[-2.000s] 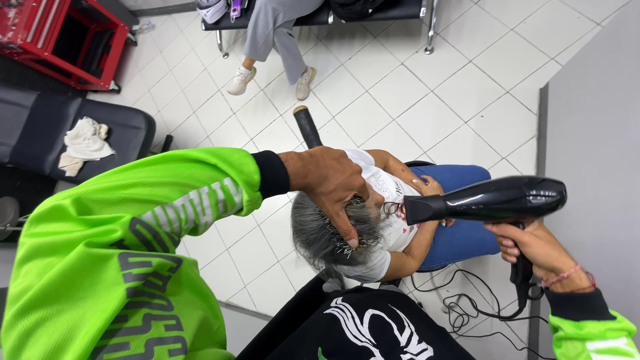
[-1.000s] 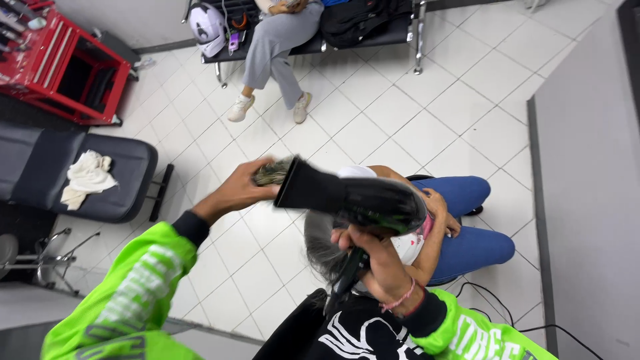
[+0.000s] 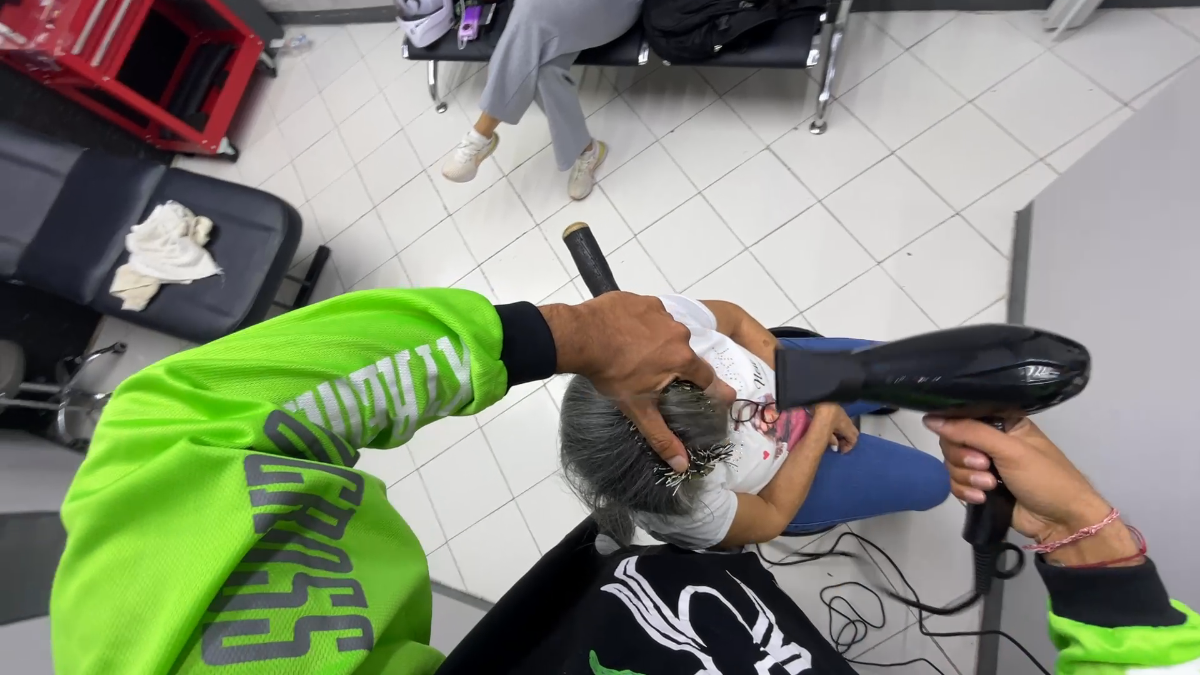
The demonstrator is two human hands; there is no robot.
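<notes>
My left hand (image 3: 637, 361) grips a round hair brush, whose black handle (image 3: 591, 261) points up past my wrist. The brush's bristles (image 3: 694, 467) lie in the gray hair (image 3: 600, 450) of a seated person. In my right hand (image 3: 1022, 478) is a black hair dryer (image 3: 947, 370) by its handle; its flat nozzle (image 3: 816, 375) points left toward the person's head, with a gap between. The person wears a white printed T-shirt and blue jeans (image 3: 872, 483), hands in the lap. My fingers hide part of the brush.
A black cord (image 3: 872, 581) loops on the tiled floor at lower right. A gray panel (image 3: 1116, 281) stands at the right. A black chair (image 3: 234, 234) holds a white cloth (image 3: 169, 244); a red cart (image 3: 178, 84) is behind. Another person's legs (image 3: 553, 84) extend from a bench.
The dryer has moved right, from over the person's head to beside it. My left hand, out to the left with the brush one second ago, is back on the head with the brush in the hair.
</notes>
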